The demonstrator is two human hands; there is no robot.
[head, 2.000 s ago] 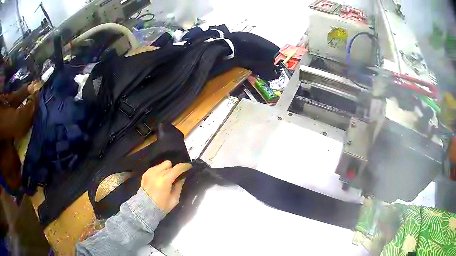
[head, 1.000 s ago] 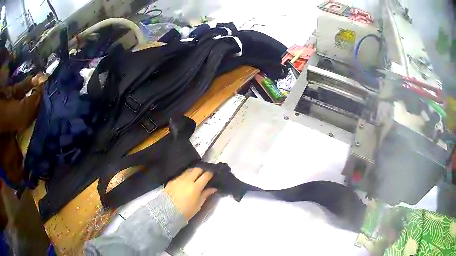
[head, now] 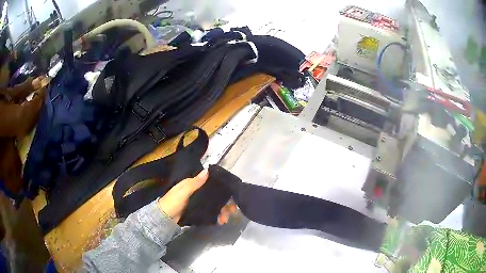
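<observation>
A black webbing strap [head: 304,209] runs from my left hand [head: 186,198] across the white sheet to the green printed bag [head: 450,248] at the lower right. My left hand holds the strap folded between thumb and fingers, fingertips showing below it. The strap's other part loops over the wooden board at the left. Where the strap meets the bag is blurred. My right hand is not in view.
Black straps with buckles are heaped on the wooden board [head: 244,93] at the left. The sewing machine head [head: 426,170] stands at the right. Another person's brown sleeve [head: 16,117] is at the far left edge. Red papers [head: 318,65] lie behind the board.
My left hand has changed from resting on top of the bunched strap to pinching it, with the thumb above. The strap now lies flatter and straighter towards the bag, and its loop on the board has opened.
</observation>
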